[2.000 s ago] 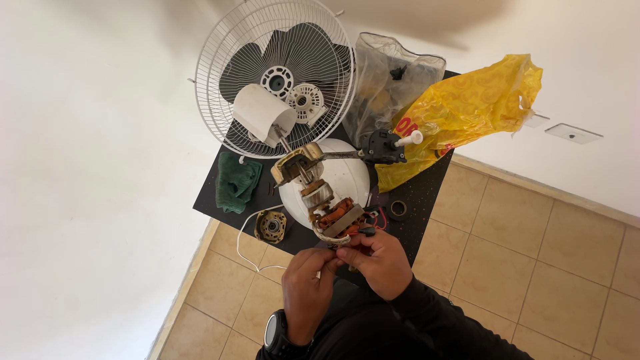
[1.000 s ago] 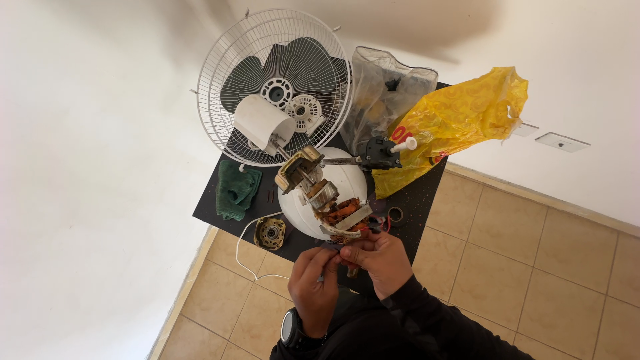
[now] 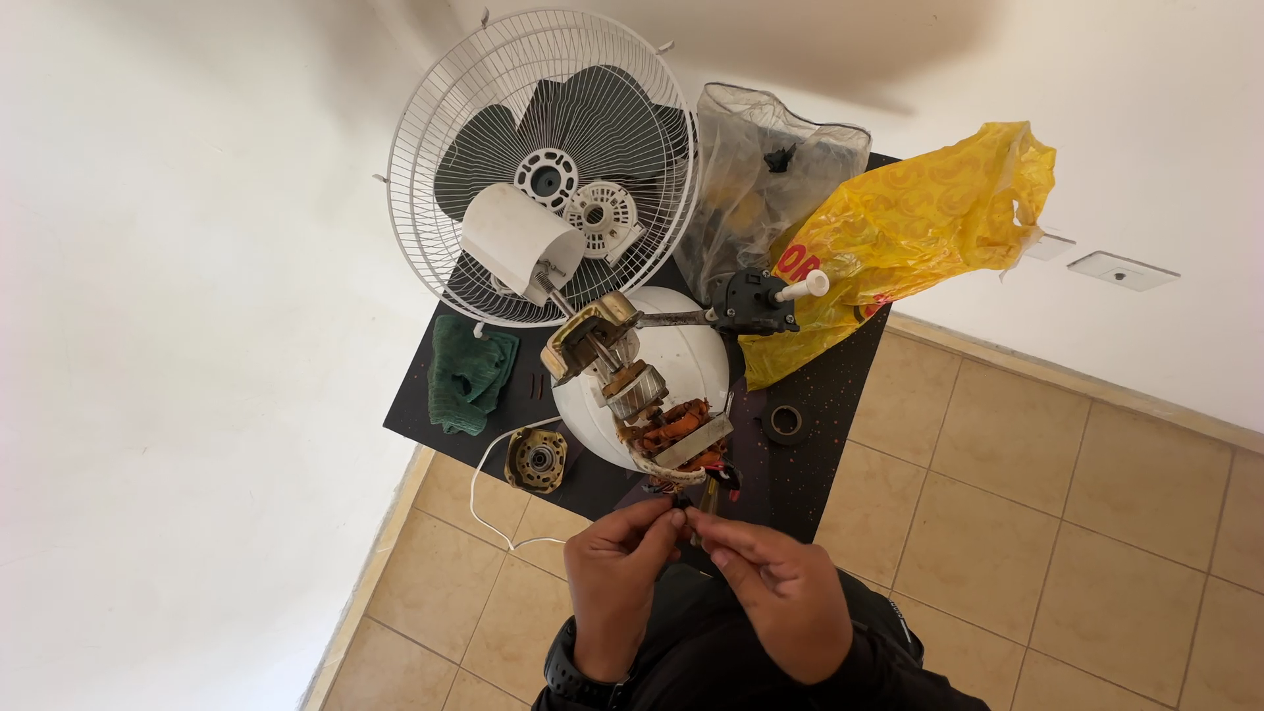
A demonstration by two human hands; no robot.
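My left hand (image 3: 620,573) pinches a small dark piece, perhaps a wire end, between thumb and forefinger. My right hand (image 3: 775,583) meets it there, its fingertips at the same piece; how firmly it grips is unclear. Just beyond them lies the fan motor's stator (image 3: 691,439), with orange-brown windings and wires coming off its near side. The metal rotor (image 3: 634,390) sits on its shaft between the stator and the brass-coloured motor housing (image 3: 591,336). A dark gearbox (image 3: 755,302) with a white knob is joined by a metal arm. All rest over a white round fan base (image 3: 701,346).
A white fan grille (image 3: 405,237) with dark blades stands at the back, a white motor cover (image 3: 513,232) against it. Around lie a green cloth (image 3: 464,380), a motor end cap (image 3: 536,459), black tape (image 3: 786,425), a clear bag (image 3: 741,188) and a yellow plastic bag (image 3: 918,217) on the black table (image 3: 834,405).
My hands have drawn back a little from the stator's windings toward my body, fingertips still together. The stator now shows more fully.
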